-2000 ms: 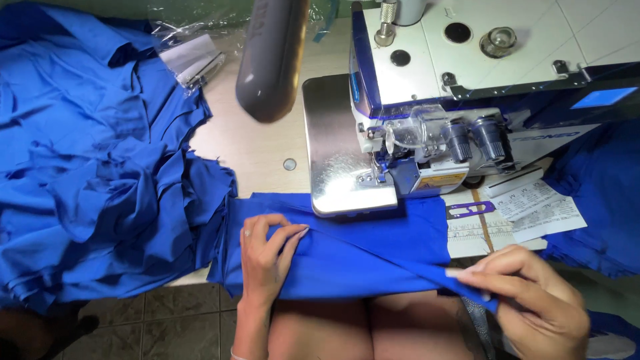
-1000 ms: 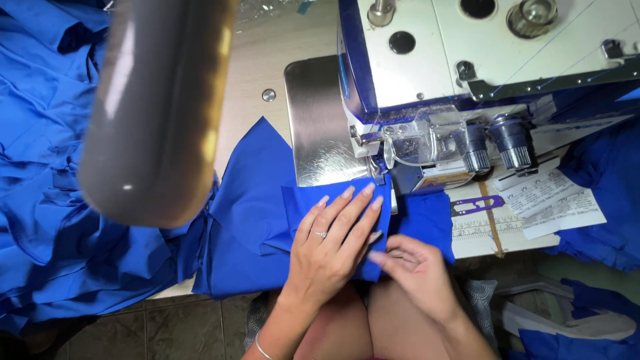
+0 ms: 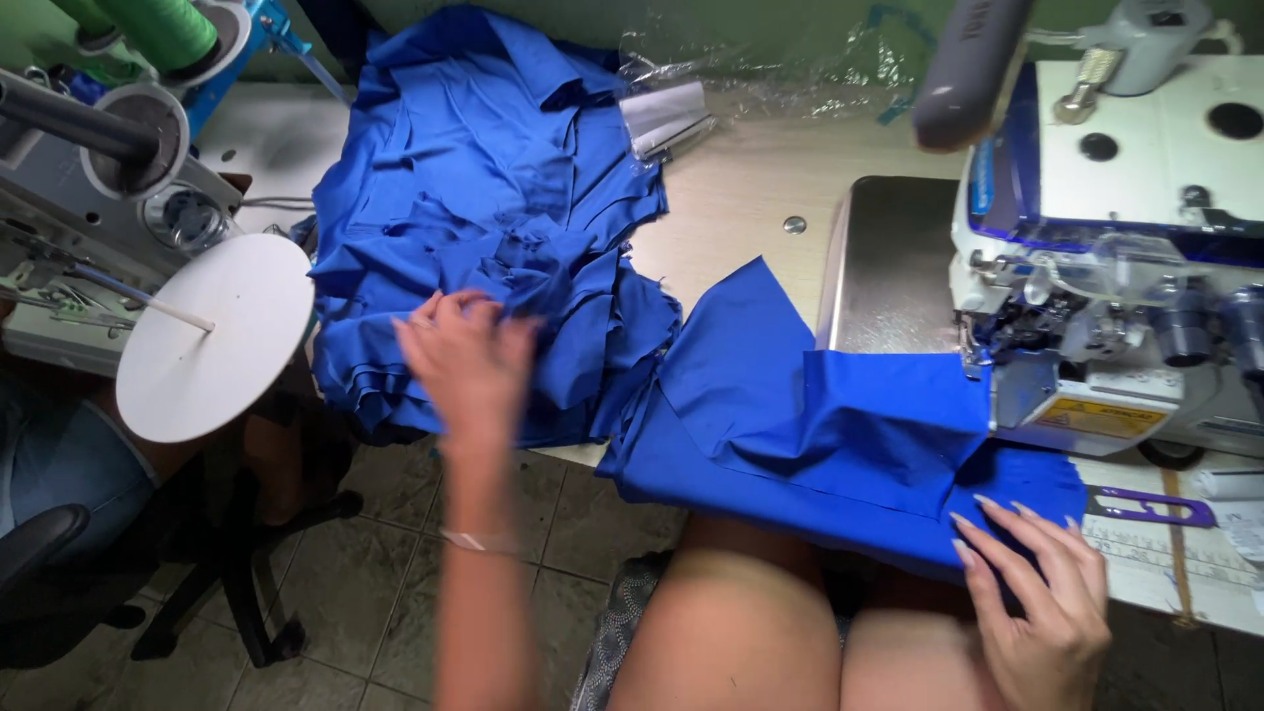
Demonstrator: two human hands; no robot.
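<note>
My left hand (image 3: 469,360), blurred, is over the pile of blue fabric pieces (image 3: 474,128) on the left of the table, its fingers apart; whether it touches the cloth I cannot tell. A blue fabric piece (image 3: 731,415) lies folded along the front edge, its upper part at the presser foot (image 3: 973,351) of the overlock sewing machine (image 3: 1106,217). My right hand (image 3: 1037,592) rests with spread fingers on the right end of this cloth, below the machine. Its thumb side is partly over the table edge.
A purple-handled tool (image 3: 1150,506) and a measuring tape (image 3: 1136,553) lie at the right. Clear plastic wrap (image 3: 770,84) is at the back. At left stand another machine, a white disc (image 3: 215,338) and green thread cones (image 3: 163,35). Another person's leg (image 3: 74,454) shows near a chair.
My left hand has left the cloth at the machine and moved left to the fabric pile. My right hand has opened out on the cloth's right end. The view has swung left.
</note>
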